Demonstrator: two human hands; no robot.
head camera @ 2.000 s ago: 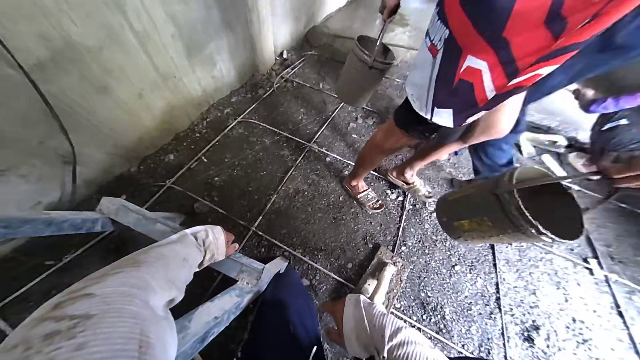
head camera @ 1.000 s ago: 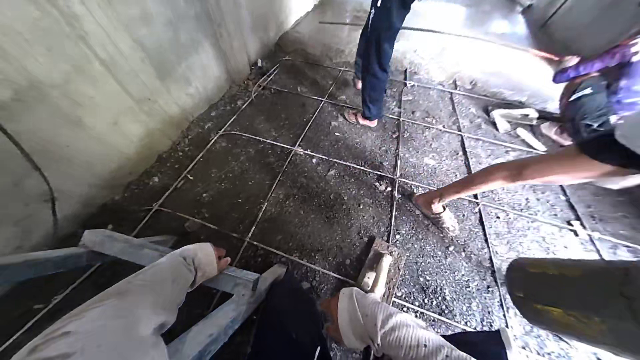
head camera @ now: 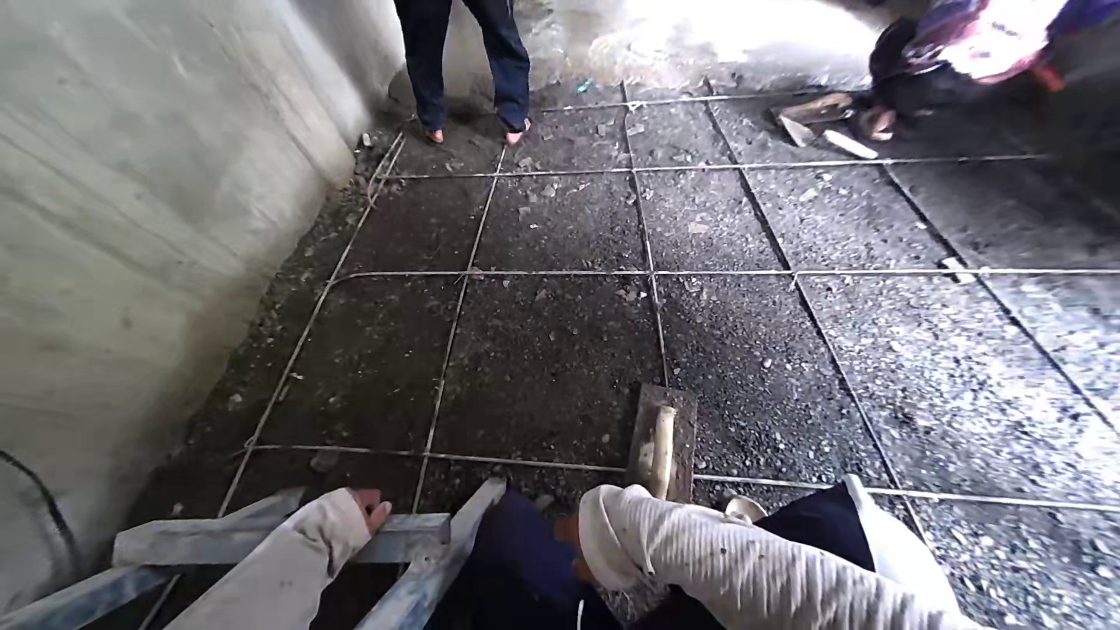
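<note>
My left hand (head camera: pixel 371 510) rests on the top bar of a metal frame (head camera: pixel 219 541) at the lower left, its fingers curled at the bar and partly hidden by the sleeve. At the bottom middle my right hand (head camera: pixel 573 549) hangs by my dark trouser leg, mostly covered by its pale sleeve; what its fingers do is hidden. Just ahead of the right sleeve a wooden float (head camera: pixel 646 429) with a pale handle lies on the gravelly ground, across a bar of the rebar grid (head camera: pixel 560 274).
A person in dark trousers (head camera: pixel 507 61) stands by the far wall. Another person (head camera: pixel 936 70) is low down at the upper right, near a trowel (head camera: pixel 796 131) and a pale piece (head camera: pixel 849 144). A concrete wall (head camera: pixel 157 219) runs along the left.
The person in sandals and both buckets have left view. The person in dark trousers now stands farther left, by the wall corner. My left hand stays at the frame. The view has shifted.
</note>
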